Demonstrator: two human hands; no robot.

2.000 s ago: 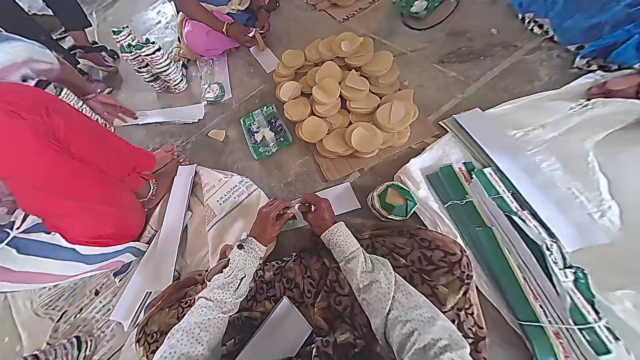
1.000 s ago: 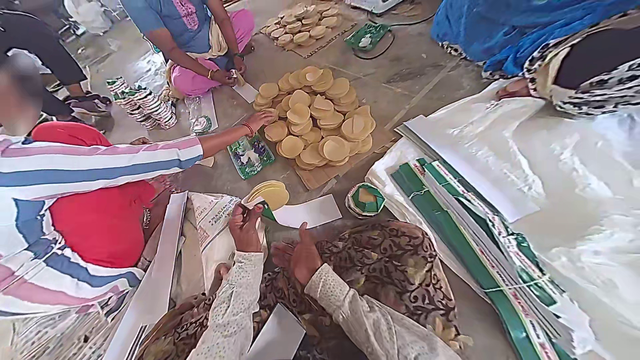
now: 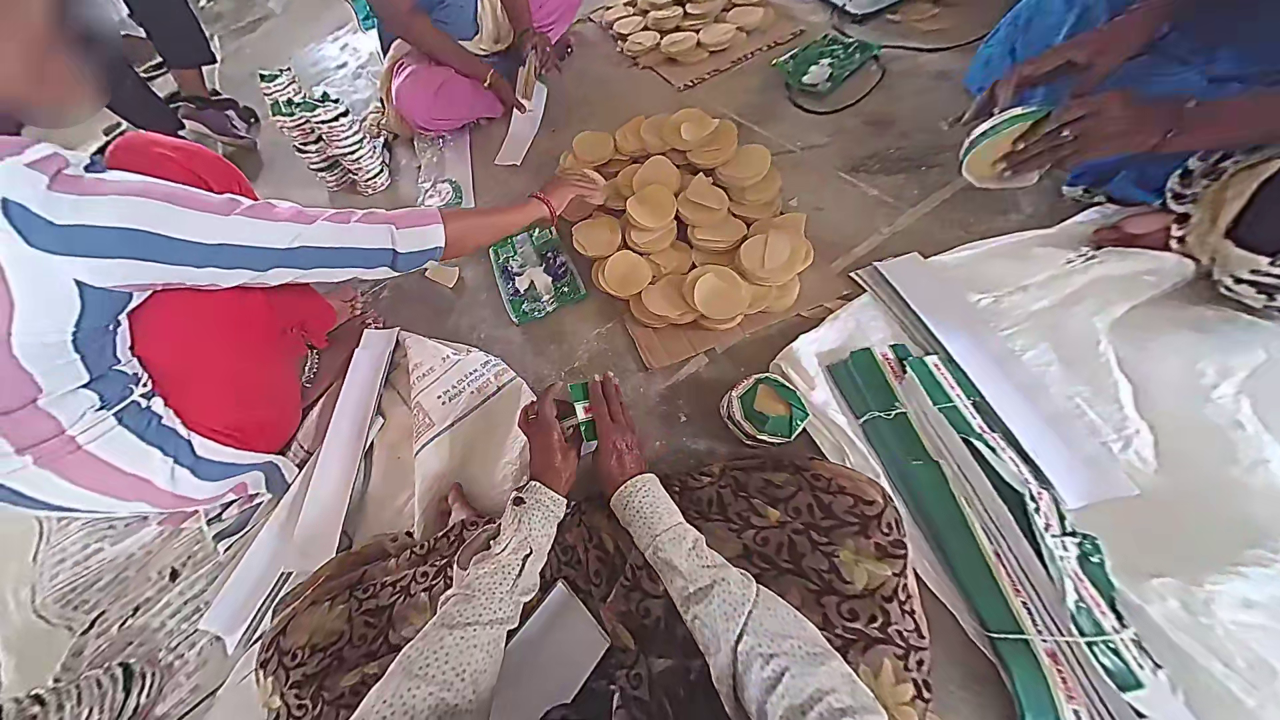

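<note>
Between my two hands, just above my lap, is a small green and white printed packet [image 3: 582,412]. My left hand [image 3: 552,440] curls its fingers around the packet's left side. Flat along its right side lies my right hand [image 3: 615,435], fingers straight and together. To the right, a round bundle with a green and white wrapper [image 3: 765,410] sits on the floor. Beyond my hands, many thin round yellowish discs [image 3: 650,205] are heaped on a cardboard sheet [image 3: 665,345]. A folded white paper [image 3: 550,655] rests on my lap.
Tied green printed strips [image 3: 920,480] and a white sheet [image 3: 1010,380] lie on white plastic at right. A green plastic packet [image 3: 537,275] is left of the heap, where a co-worker's hand [image 3: 578,190] reaches. White paper strips [image 3: 345,450] lie at left. Other people sit around.
The fanned yellow discs and white strip at my hands one second ago no longer show; my hands have closed in around a green and white packet. A co-worker at right now handles a round stack.
</note>
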